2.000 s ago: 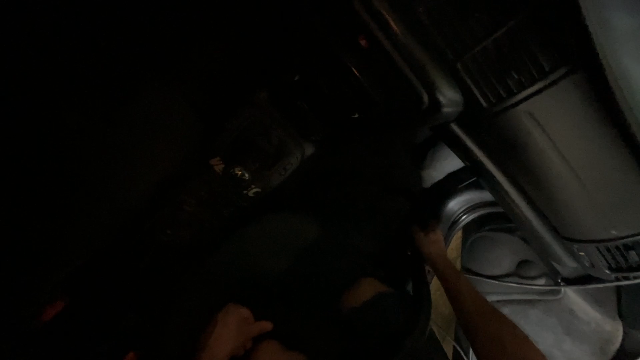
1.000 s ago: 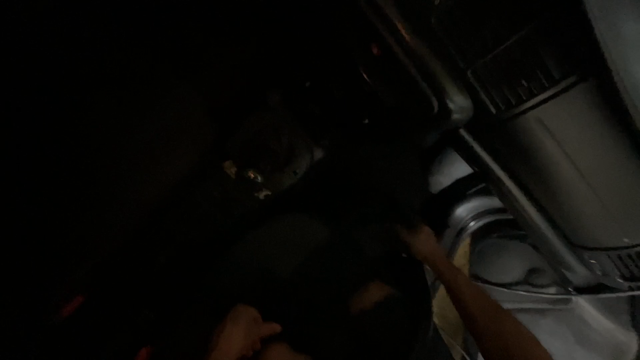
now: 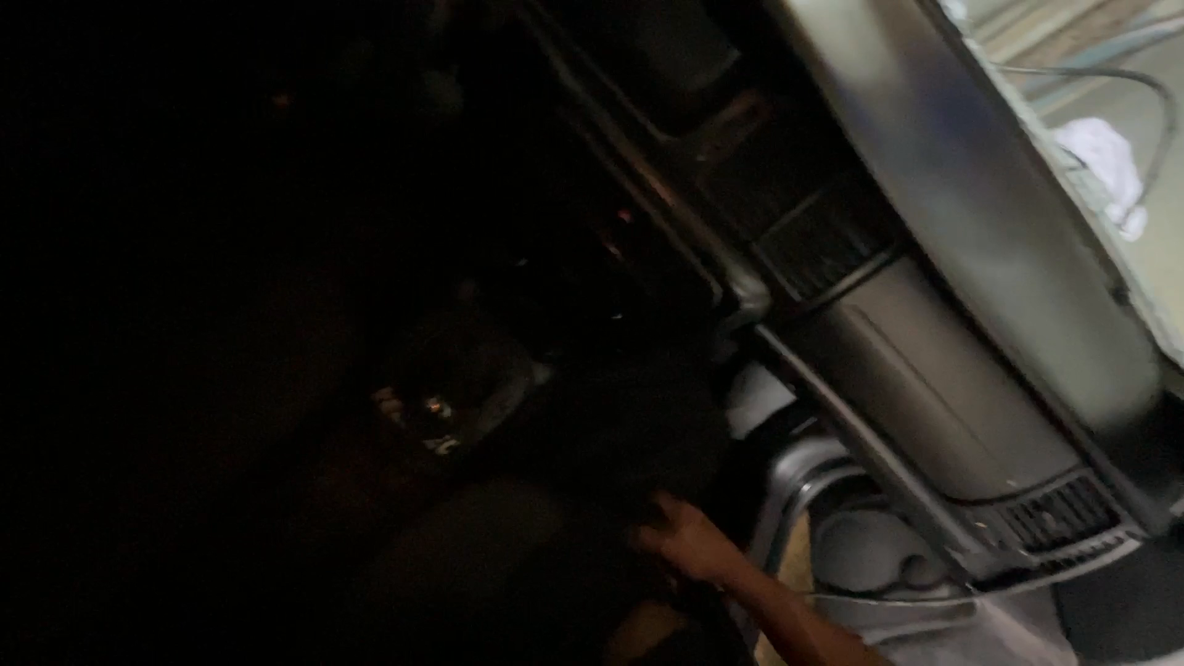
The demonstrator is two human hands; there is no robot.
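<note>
My right hand (image 3: 680, 541) reaches in from the lower right, at the edge of deep shadow, left of a car's door panel. Its fingers look slightly bent; whether they hold anything is too dark to tell. Below it is a dim patch of bare skin (image 3: 647, 629), perhaps a knee. My left hand does not show. A shiny, metallic-looking cluster (image 3: 435, 407) catches light in the dark area, up and left of my right hand.
A car dashboard (image 3: 934, 388) runs steeply down the right side, with an air vent (image 3: 1059, 513) at its lower end. The door panel (image 3: 869, 550) lies below it. Beyond the windscreen are a cable and a white cloth-like thing (image 3: 1101, 166). Darkness hides the left side.
The view has shifted up and to the right, bringing in more of the dashboard and windscreen. My left hand, seen earlier at the bottom, is out of view. My right hand stays near the door panel.
</note>
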